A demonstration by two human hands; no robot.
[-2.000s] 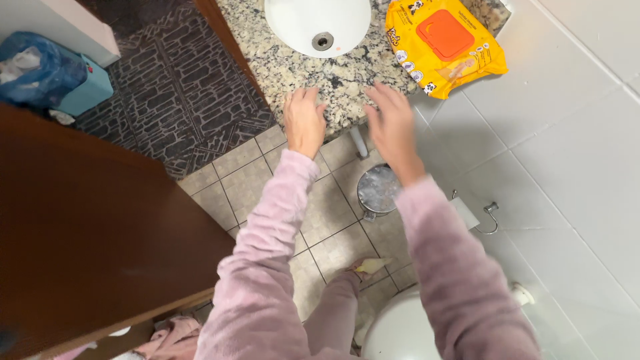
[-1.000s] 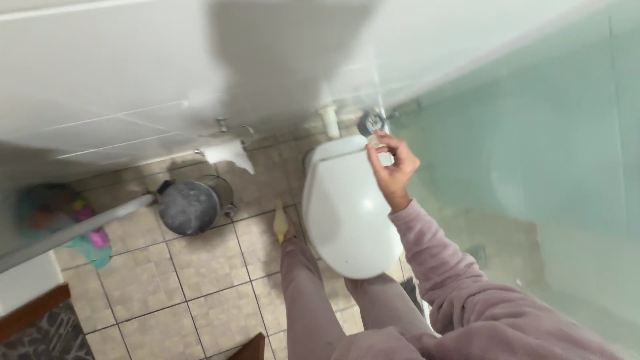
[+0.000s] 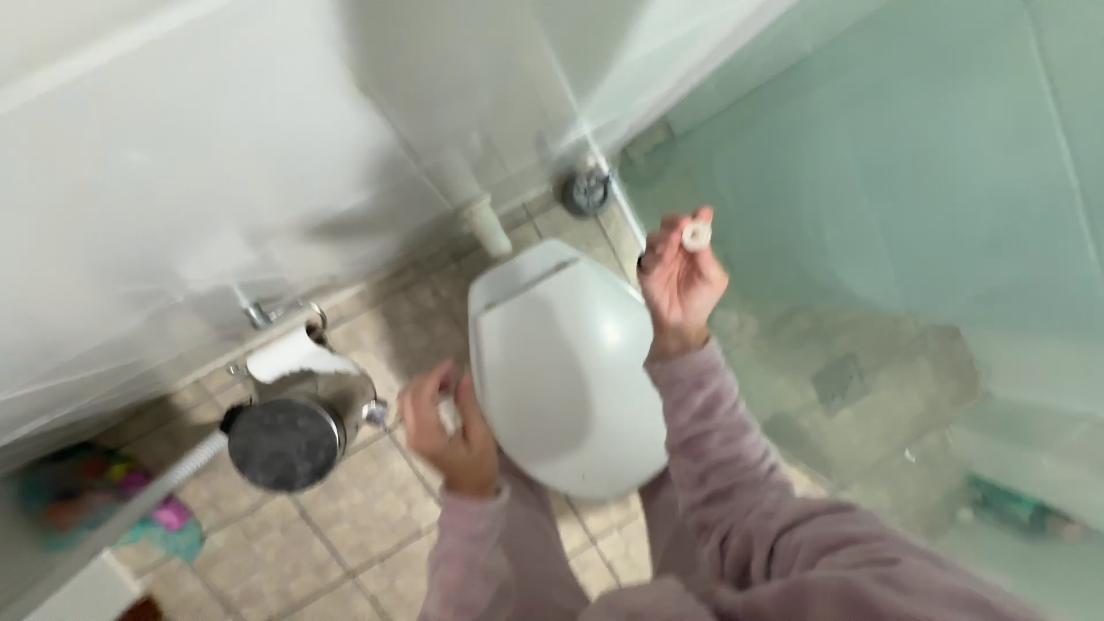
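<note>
My right hand (image 3: 684, 280) is raised at the right of the closed white toilet lid (image 3: 569, 379), its fingers holding a small round white object (image 3: 696, 235) with a hole or recess in its end. My left hand (image 3: 450, 427) is to the left of the toilet, thumb and fingers around a small whitish thing (image 3: 448, 415), too blurred to name. Farther left, a metal pedal bin (image 3: 285, 444) with a dark round lid stands on the tiled floor, beside a hanging strip of toilet paper (image 3: 297, 355).
A toilet brush holder (image 3: 586, 191) stands behind the toilet, near a white pipe (image 3: 487, 226). The greenish glass shower screen (image 3: 862, 172) rises on the right. A bag of colourful things (image 3: 164, 517) lies at the lower left, past a pale ribbed hose (image 3: 194, 461).
The view has swung from the granite washbasin counter to the toilet. My left hand, out of view one second ago, is back in view. My right hand now shows the white object between its fingers.
</note>
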